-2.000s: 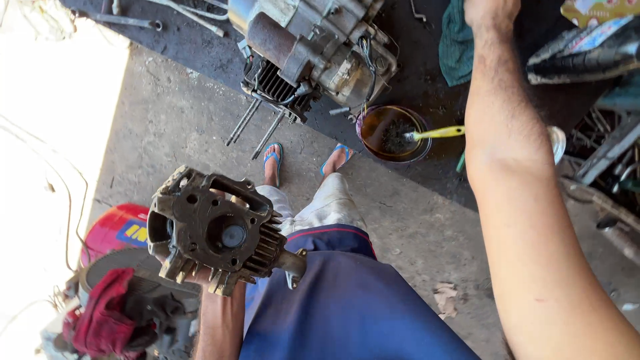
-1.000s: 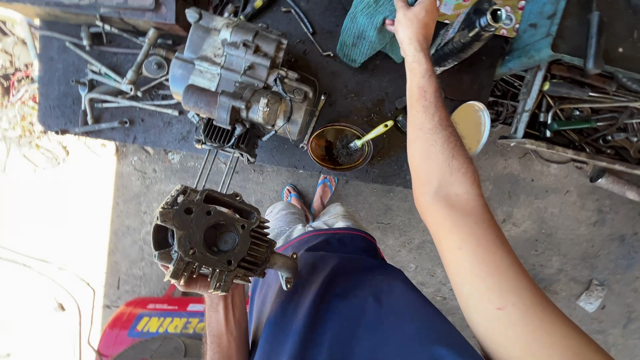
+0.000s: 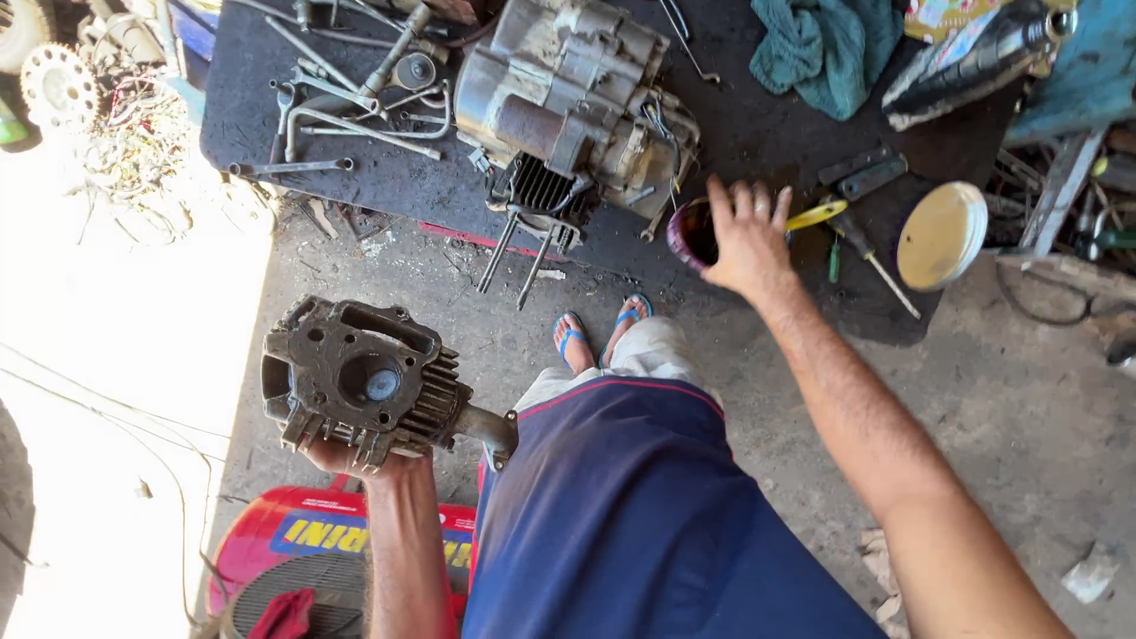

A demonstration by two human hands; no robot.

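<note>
My left hand (image 3: 342,457) holds a dark, greasy engine cylinder head (image 3: 364,377) from below, its bowl-shaped chamber facing up and a short curved pipe on its right side; most of the fingers are hidden under it. Over a round bowl (image 3: 682,238) of dark liquid at the table's edge, my right hand (image 3: 753,232) is spread with fingers apart. A brush's yellow handle (image 3: 816,216) sticks out to the right of that hand; its bristles are hidden. The engine block (image 3: 577,106) lies on the table left of the bowl, with studs (image 3: 510,257) pointing toward me.
Wrenches (image 3: 328,129) lie on the table's left part. At right are a teal cloth (image 3: 830,53), a dark plastic bottle (image 3: 972,62), a screwdriver (image 3: 874,253) and a round lid (image 3: 942,236). On the floor at lower left stands a red machine (image 3: 293,532).
My right hand has left the teal cloth and come down toward me, over the bowl. The cylinder head remains in my left hand.
</note>
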